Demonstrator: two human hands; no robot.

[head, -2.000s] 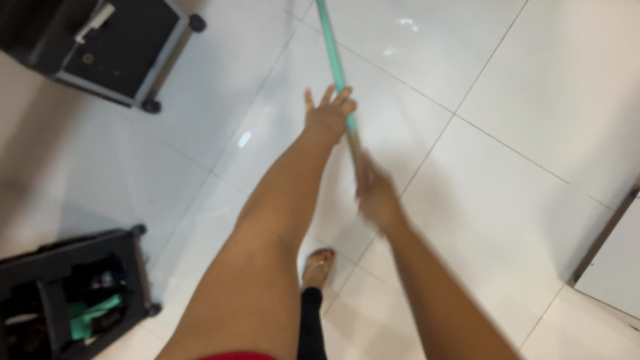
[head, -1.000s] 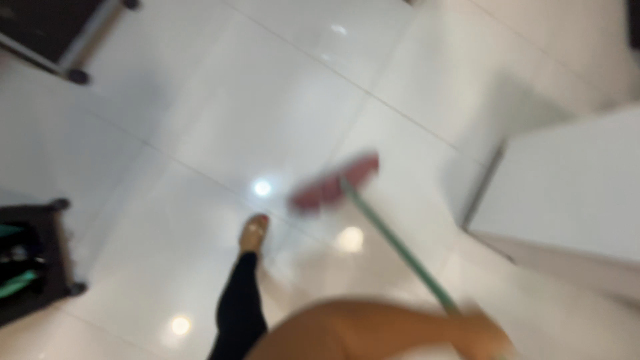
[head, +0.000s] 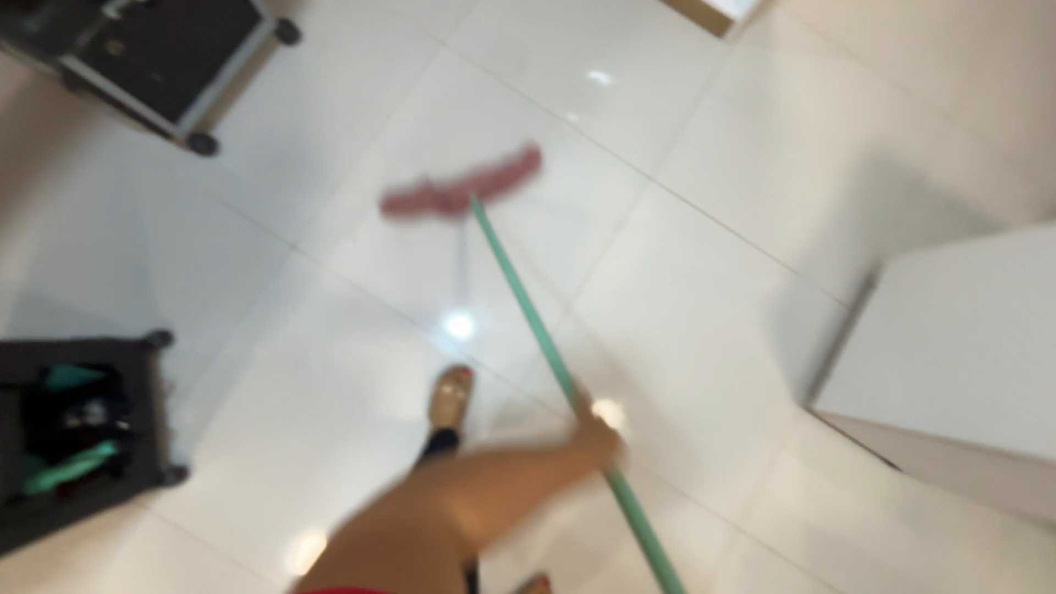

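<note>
My left hand (head: pixel 596 437) is closed around the green pole (head: pixel 528 309) of a floor mop, below the middle of its visible length. The pole slants from the lower right up to a reddish-pink mop head (head: pixel 462 188), which is spread on the glossy tiled floor (head: pixel 701 330). The pole's upper end runs out of the bottom of the view. My right hand is not visible. Motion blur softens the hand and the mop head.
A black wheeled case with a metal frame (head: pixel 173 70) stands at upper left. Below it, an open black wheeled bin (head: pixel 136 421) holds green and dark items. A white cabinet (head: pixel 957 338) stands at right. My sandalled foot (head: pixel 451 400) is on the tiles.
The mop head, out of view two seconds ago, now lies ahead of my foot, farther from it than one second ago. My right hand, on the pole two seconds ago, has left the view.
</note>
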